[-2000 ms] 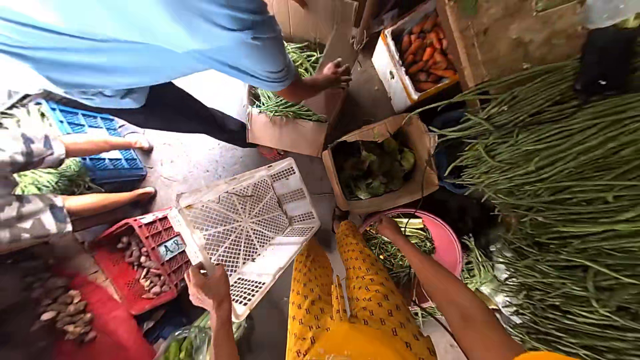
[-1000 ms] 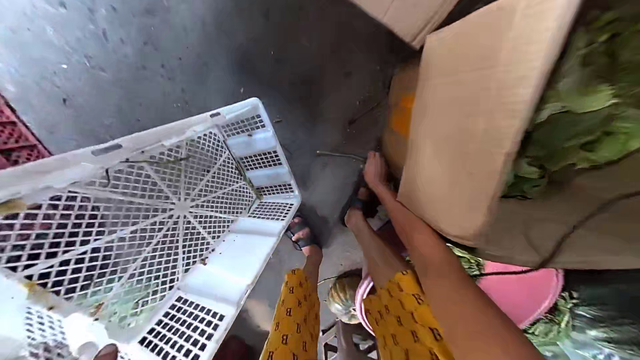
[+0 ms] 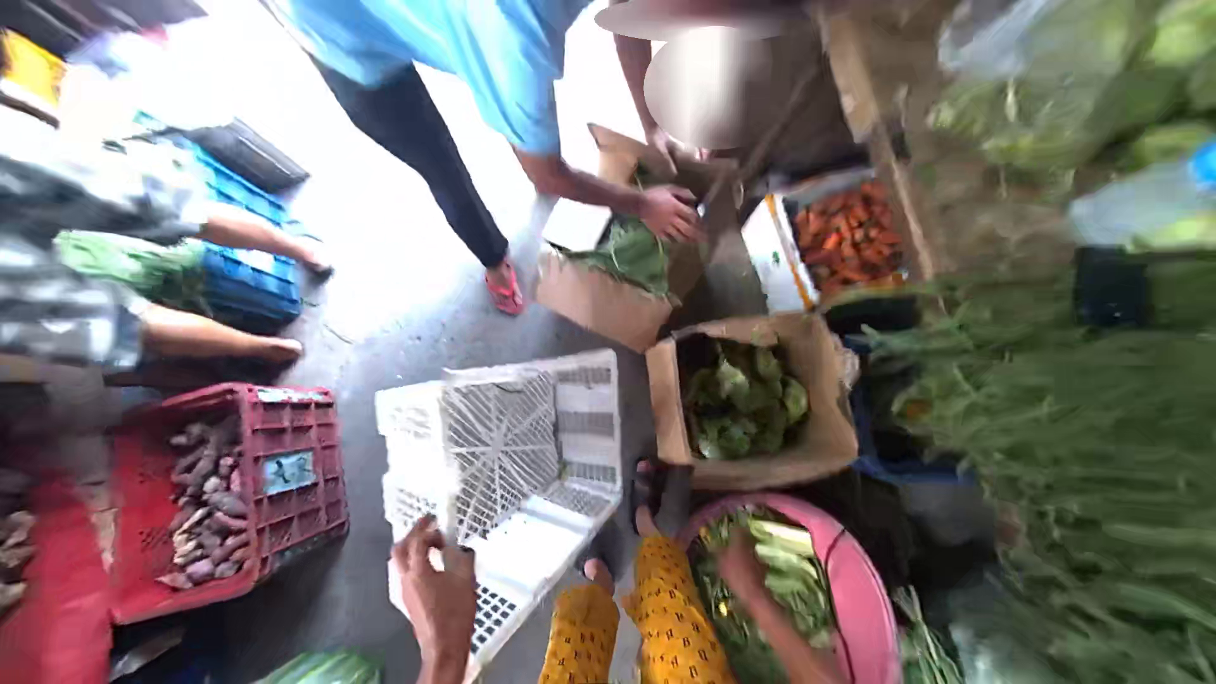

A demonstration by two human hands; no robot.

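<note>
My left hand (image 3: 439, 579) grips the near rim of a white plastic crate (image 3: 499, 427), which is tilted so its lattice inside shows, with small scraps in it. My right hand (image 3: 741, 565), blurred, is over a pink tub (image 3: 869, 608) of leafy green stalks (image 3: 784, 541); whether it holds anything I cannot tell. Just beyond the tub stands a cardboard box (image 3: 665, 399) of green vegetables (image 3: 746, 404).
A red crate (image 3: 290, 484) of root vegetables is at the left. Ahead, a person in blue reaches into a cardboard box (image 3: 603, 299) of leaves beside another person's hand. A box of carrots (image 3: 848, 237) and heaped greens (image 3: 1092, 456) lie right.
My right hand has moved from near my foot to over the pink tub. The view has swung up widely. Leaves now show in the far box, where long green beans showed two seconds ago.
</note>
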